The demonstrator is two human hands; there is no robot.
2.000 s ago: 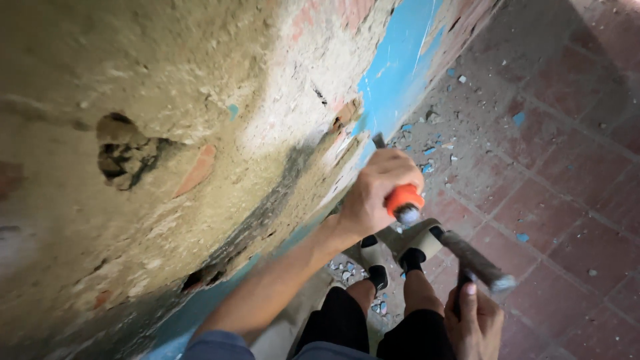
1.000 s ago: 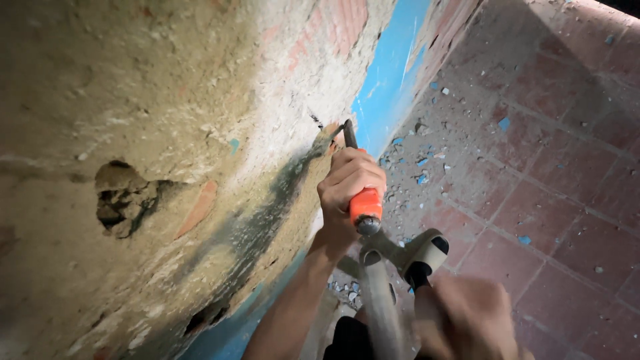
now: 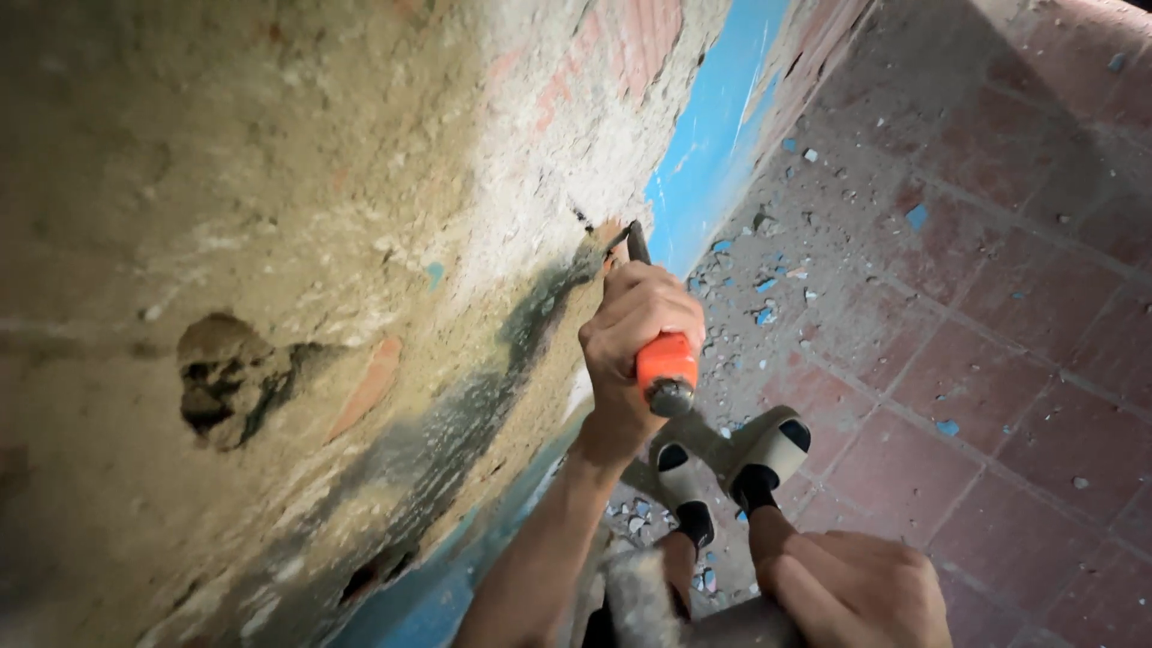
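Observation:
My left hand (image 3: 641, 328) is closed around a chisel (image 3: 668, 373) with an orange grip and a worn metal butt end. The chisel's dark blade meets the wall (image 3: 558, 162) where rough plaster borders a strip of blue paint (image 3: 715, 135). Lower down, at the bottom of the view, my right hand (image 3: 855, 585) grips the handle of a hammer (image 3: 643, 585). The hammer's scuffed metal head is below the chisel's butt, apart from it, and partly cut off by the frame edge.
A deep hole (image 3: 225, 382) and a patch of exposed brick (image 3: 367, 385) mark the wall at left. Paint and plaster chips (image 3: 765, 286) litter the red tiled floor (image 3: 1008, 414) along the wall's base. My sandalled feet (image 3: 774, 450) stand close to the wall.
Two seconds ago the hammer head was to the right of the chisel; now it is below it, near the bottom edge. My left hand still holds the chisel at the wall.

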